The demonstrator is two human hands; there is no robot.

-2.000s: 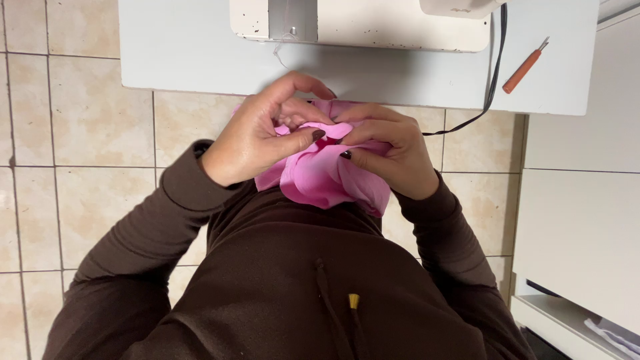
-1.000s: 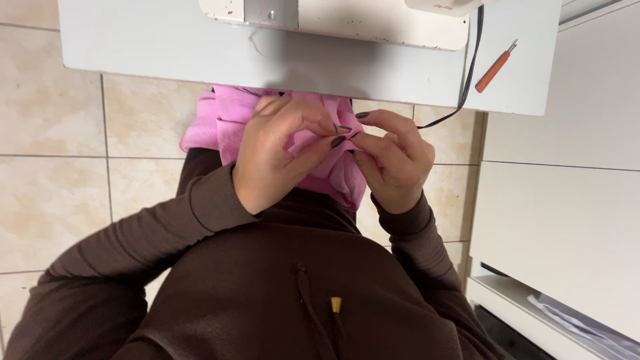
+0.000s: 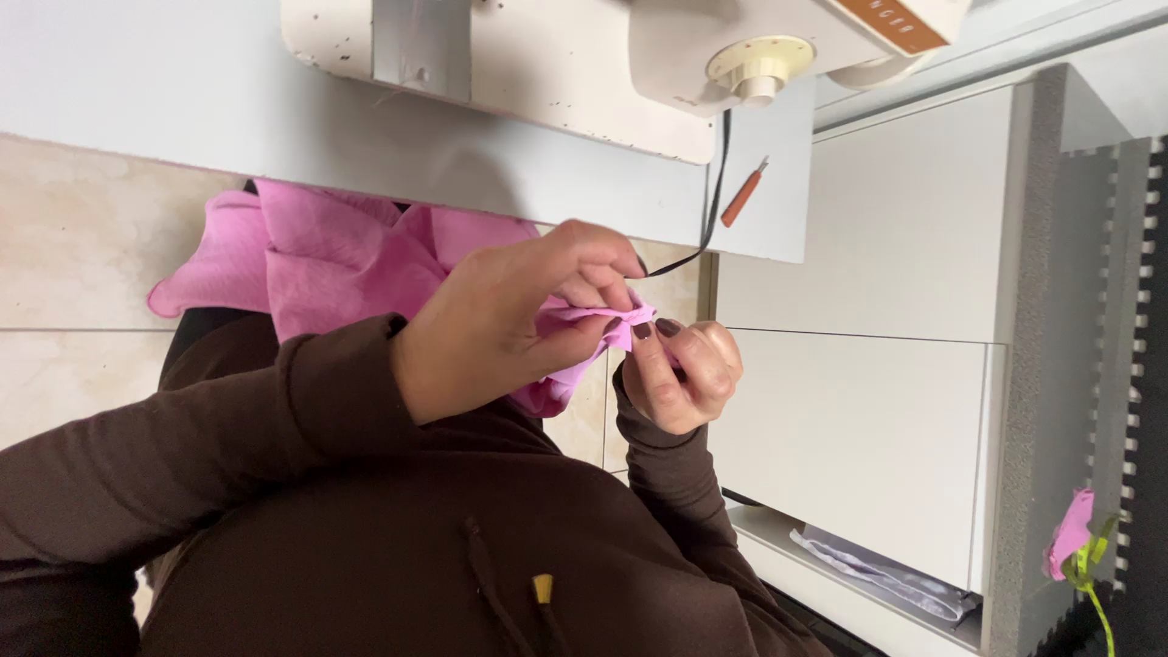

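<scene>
Pink fabric (image 3: pixel 347 265) lies spread over my lap, below the table edge, and one end of it runs up to my fingers. My left hand (image 3: pixel 520 310) pinches a folded edge of this fabric between thumb and fingers. Right beside it, my right hand (image 3: pixel 684 370) grips the tip of the same edge with thumb and index finger. The fingertips of both hands nearly touch. Whether anything small is held between them cannot be told.
A white sewing machine (image 3: pixel 557 82) stands on the pale table (image 3: pixel 210 119). A seam ripper with an orange handle (image 3: pixel 741 199) lies near a black cord (image 3: pixel 716 201). White drawers (image 3: pixel 858 420) are at the right, with a yellow-green measuring tape (image 3: pixel 1090 566) and pink scrap (image 3: pixel 1069 534) beyond.
The pink fabric, bunched between both hands two seconds ago, now spreads across the lap to the left, with only an edge pinched. The view has shifted to the right.
</scene>
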